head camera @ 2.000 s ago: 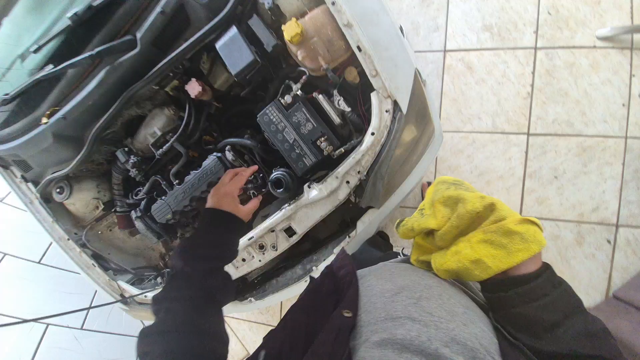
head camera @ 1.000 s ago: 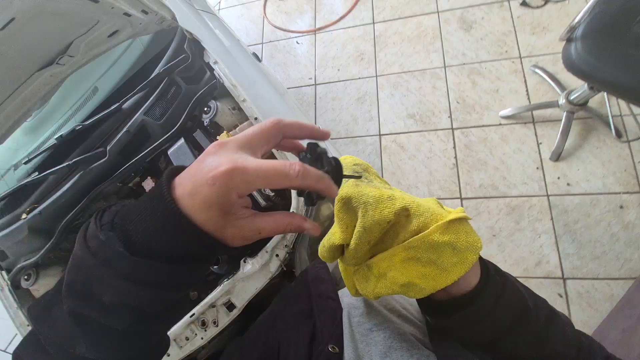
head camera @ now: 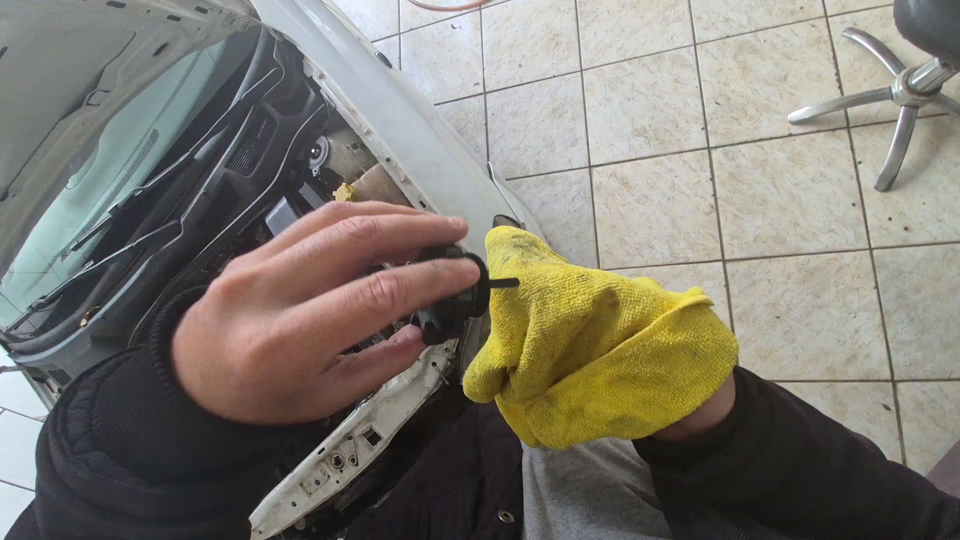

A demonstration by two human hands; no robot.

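Note:
My left hand [head camera: 300, 315] grips a black plastic cap [head camera: 450, 300] between its fingers, with a thin dark stem pointing right from it. A yellow microfiber cloth [head camera: 600, 337] covers my right hand [head camera: 701, 412], of which little more than the wrist shows. The stem's tip lies against or just over the cloth; which of the two I cannot tell. Both hands are over the car's front edge, close together. The cloth appears bunched around my right fingers, which are hidden.
Behind my left hand lies the car's engine bay, with a yellow reservoir cap [head camera: 345, 192]. The white fender [head camera: 420, 142] and the front body panel [head camera: 352, 450] border it. A swivel chair's metal base [head camera: 907, 90] stands on the tiled floor [head camera: 795, 202] at the upper right.
My left hand has come up out of the engine bay, and the black cap is now in it beside the cloth. The view has shifted toward the floor on the right.

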